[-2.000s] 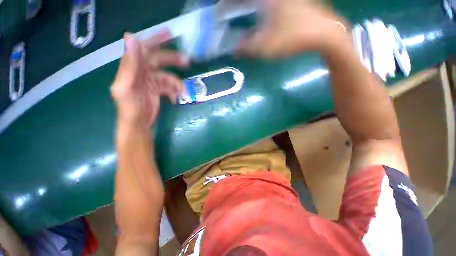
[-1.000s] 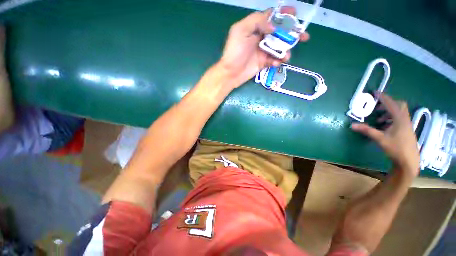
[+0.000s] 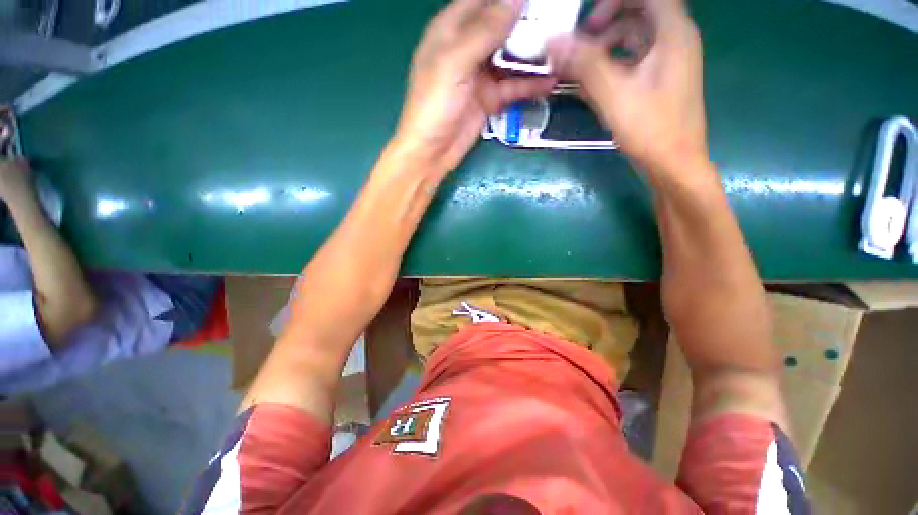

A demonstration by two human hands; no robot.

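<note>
My left hand (image 3: 458,75) and my right hand (image 3: 639,75) meet at the top centre of the view, both on a white loop unit (image 3: 539,30). Its wide end block shows between the fingers; its upper part is cut off by the picture's top edge. Another loop unit with a blue strip (image 3: 515,123) lies on the green bench (image 3: 332,131) just below the hands, partly hidden by them. Its rails run right, under my right hand.
White loop units (image 3: 886,223) lie at the bench's right, cut off by the edge. A pale rail (image 3: 191,27) bounds the bench's far side. Another person's arm (image 3: 45,236) rests at the left. Cardboard boxes (image 3: 755,352) stand below the bench edge.
My right hand has moved from the loop unit at the right to the held one, joining my left hand. The held unit now shows a plain white face. The view has turned.
</note>
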